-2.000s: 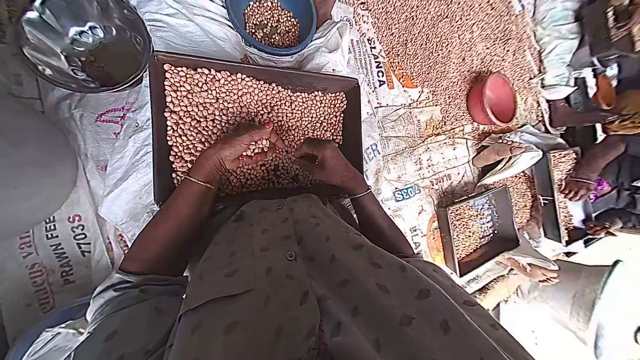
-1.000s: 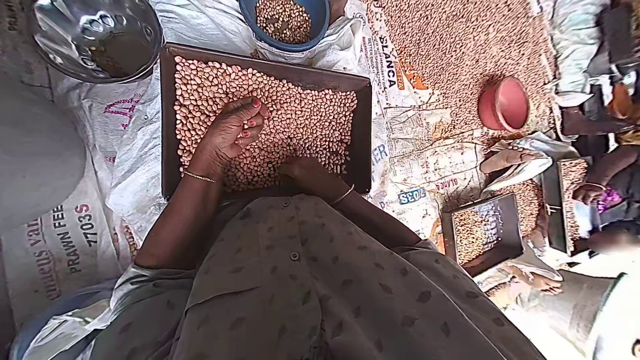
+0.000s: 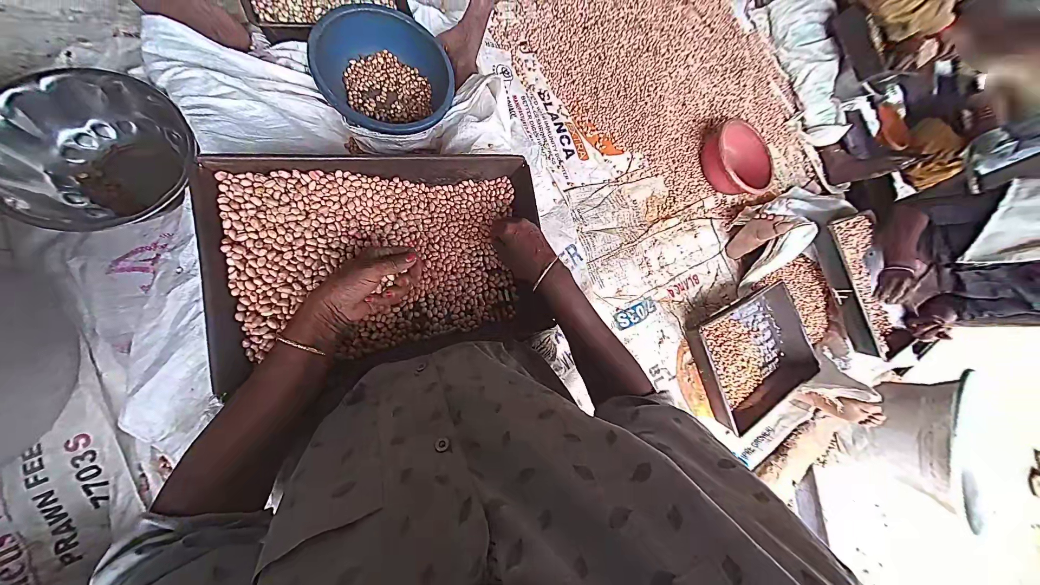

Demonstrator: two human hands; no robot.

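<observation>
A dark rectangular tray (image 3: 364,165) lies before me, its floor covered with shelled peanuts (image 3: 325,227). Over the middle of the peanuts is my left hand (image 3: 357,291), palm turned partly up, its curled fingers holding a few peanuts. My right hand (image 3: 522,250) rests at the tray's right side, fingers bent down at the edge of the peanuts; its fingertips are hidden, so whether it holds any cannot be seen. Beyond the tray's far edge stands a blue plastic bowl (image 3: 325,61) partly filled with darker peanuts.
A shiny metal basin (image 3: 57,106) stands at the left, touching the tray's corner. At the right are a wide spread of peanuts (image 3: 634,73), a red plastic bowl (image 3: 736,157) and another dark tray (image 3: 800,378). Other people's hands and feet are around these. Printed sacks cover the ground.
My right hand has moved right, from the near middle of the tray to its right side. My left hand has turned and lowered over the peanuts since one second ago.
</observation>
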